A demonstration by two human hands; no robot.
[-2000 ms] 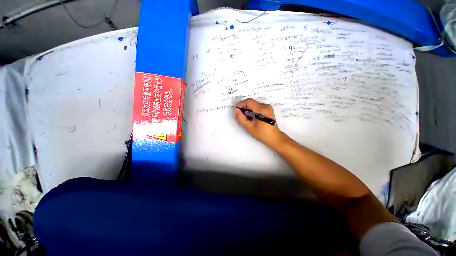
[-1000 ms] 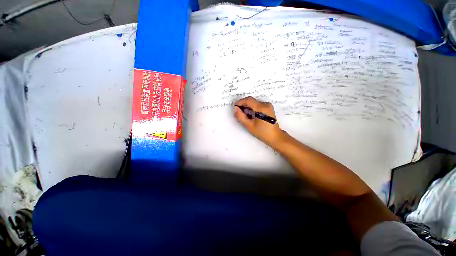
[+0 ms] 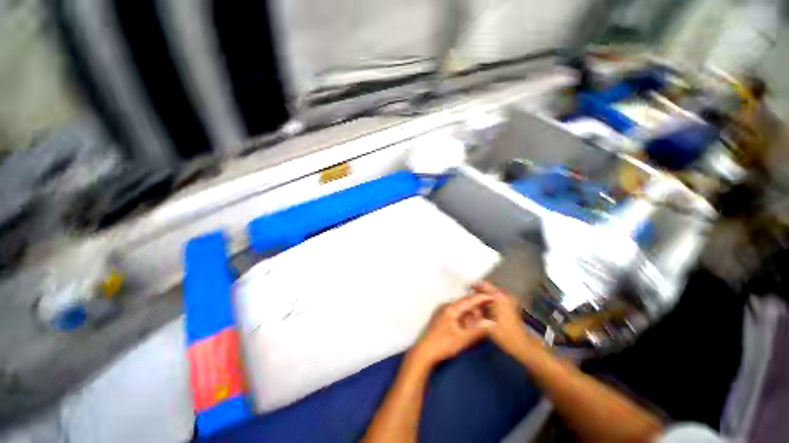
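The view is blurred. My left hand [image 3: 447, 330] and my right hand [image 3: 502, 313] are together above the right part of the navy padded board [image 3: 471, 394], near the right edge of the white table cover [image 3: 363, 290]. Their fingers meet. Whether a pen is between them cannot be made out. Faint marks show on the cover's left part.
The blue swing arm [image 3: 208, 294] with its red label stands at the left. The blue rear bar [image 3: 333, 210] runs along the table back. A white crumpled cloth [image 3: 588, 255] lies at the right. The control box with yellow knob [image 3: 73, 298] is far left.
The view has swung and now takes in the windows and the tables at the right. My right hand has left its writing spot on the cover. My left hand has come into view and meets it.
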